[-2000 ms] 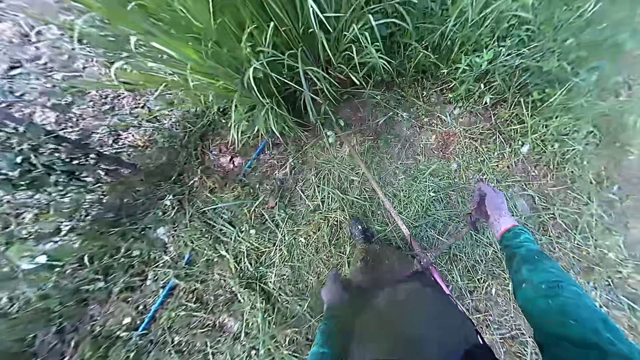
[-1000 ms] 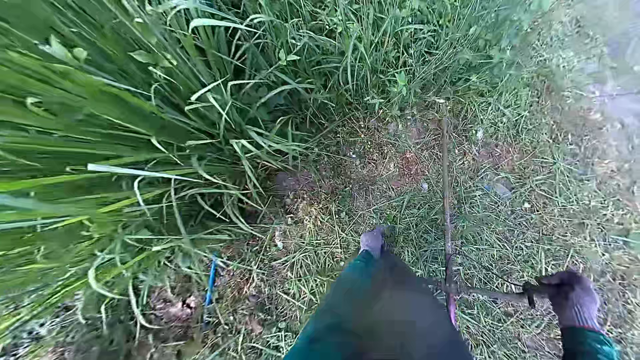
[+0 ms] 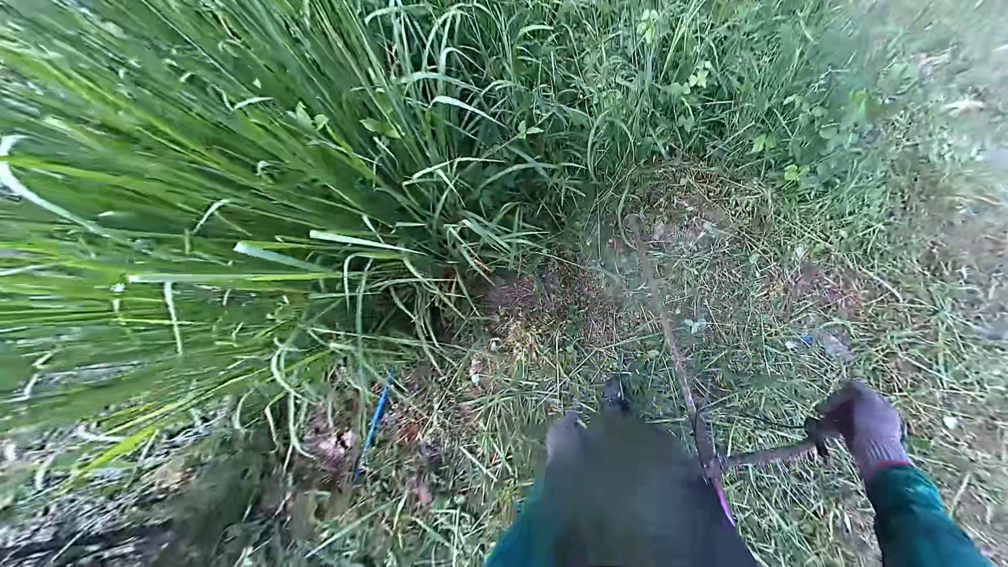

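My right hand (image 3: 858, 425), in a grey-purple knit glove with a green sleeve, is closed on the side handle of a long-shafted tool, likely a string trimmer. The tool's shaft (image 3: 669, 339) runs up and away from beside my body, its far end blurred close to the cut edge of the tall grass. A crossbar (image 3: 768, 455) joins the shaft to the handle. My left hand (image 3: 565, 437), gloved, is at the left of my dark clothing, mostly hidden; a dark grip end (image 3: 614, 392) shows just beside it. Its fingers are too hidden to tell their hold.
Tall green grass (image 3: 299, 181) leans over the left and top. Low leafy weeds (image 3: 795, 134) grow at the upper right. Short cut grass and clippings (image 3: 496, 472) cover the ground around the shaft. A thin blue strip (image 3: 376, 421) lies at the lower left.
The shaft's far end has swung left toward the tall grass since one second ago. My right hand stays on the side handle. The view has shifted considerably since the earliest frame.
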